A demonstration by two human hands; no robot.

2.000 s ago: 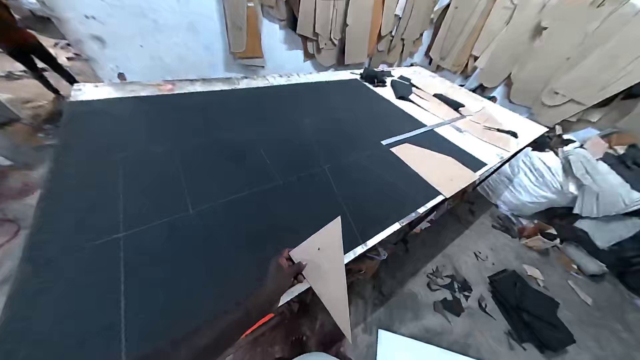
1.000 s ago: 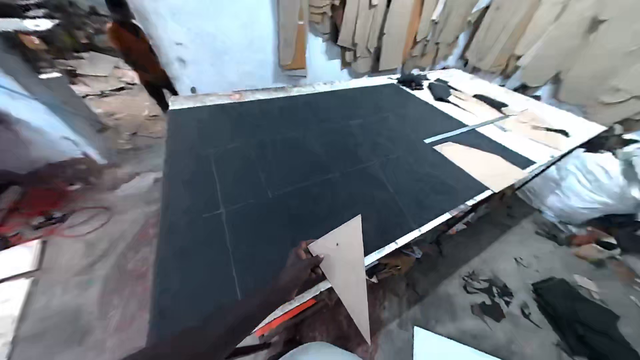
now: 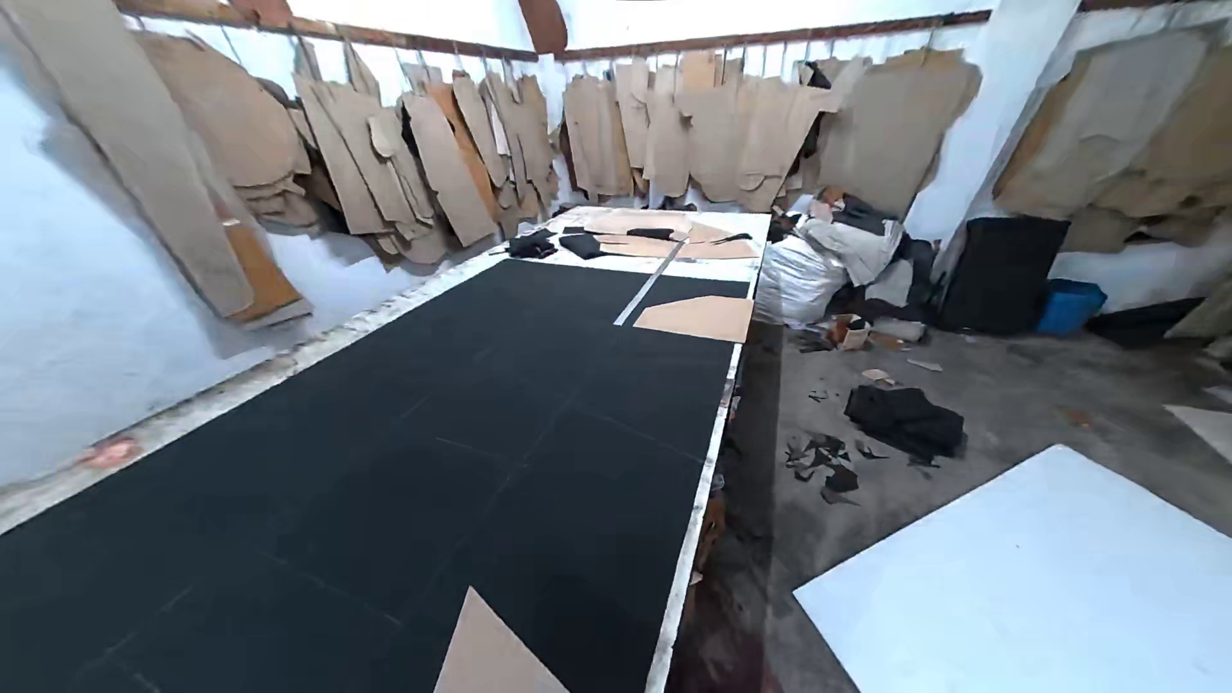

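Note:
Neither of my hands shows in the head view now. Black fabric (image 3: 385, 433) with faint chalk lines covers most of the long table. A pointed brown cardboard piece (image 3: 496, 650) rises from the bottom edge over the fabric; whether a hand holds it is hidden. Farther along, a larger cardboard pattern piece (image 3: 698, 318) lies at the fabric's right edge, and a metal ruler (image 3: 647, 287) lies beside it, angled toward the far end. Beyond are more cardboard patterns (image 3: 630, 245) and black cloth scraps (image 3: 531, 244).
Cardboard patterns (image 3: 717, 125) hang along the walls. Right of the table edge (image 3: 701, 510), a white board (image 3: 1020, 577) is near the bottom, with black cloth (image 3: 905, 422) and scraps (image 3: 823, 460) on the floor. A white sack (image 3: 799, 279) and a blue container (image 3: 1070, 304) stand farther back.
The view has swung strongly right and toward the table's far end. The hand seen earlier holding the pointed cardboard piece is out of view.

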